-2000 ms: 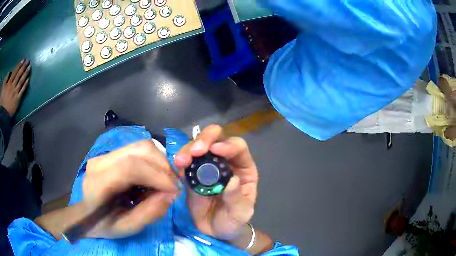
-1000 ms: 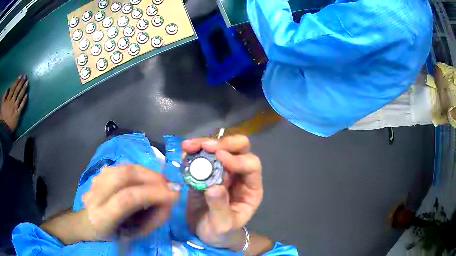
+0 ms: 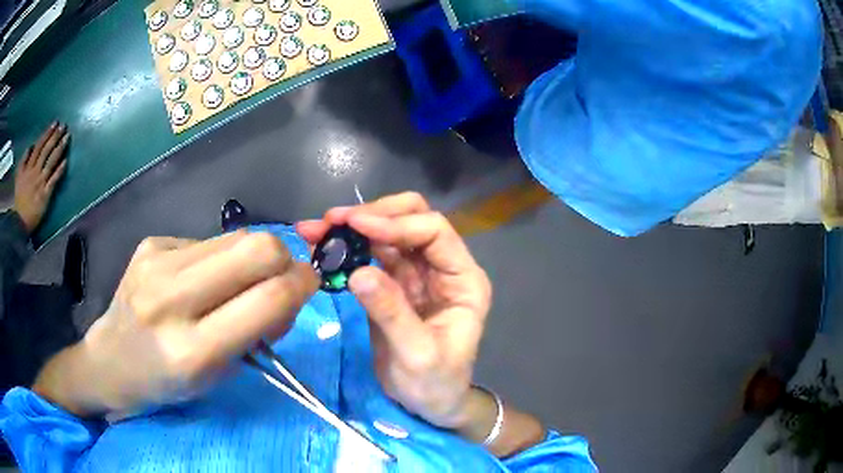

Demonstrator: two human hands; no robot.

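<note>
A round electronic unit [image 3: 340,259] is held tilted in the fingers of my right hand [image 3: 425,305], above the blue smock. It has a dark ring, a grey centre and a green patch at its lower edge. My left hand [image 3: 194,314] is closed around tweezers [image 3: 314,405], whose two long prongs point down and right, away from the unit. Its thumb and fingertips meet the unit's left edge; the exact contact is hidden.
A tan sheet [image 3: 292,68] with rows of round units lies on the green bench [image 3: 102,166]. Another person's hand [image 3: 42,175] rests on the bench at left. A person in a blue smock [image 3: 684,102] is at upper right. A blue object [image 3: 444,74] stands beyond the bench edge.
The unit has moved up and left and is tilted more. My left hand has come to its edge, and the tweezers now show pointing down and right. The view has shifted slightly.
</note>
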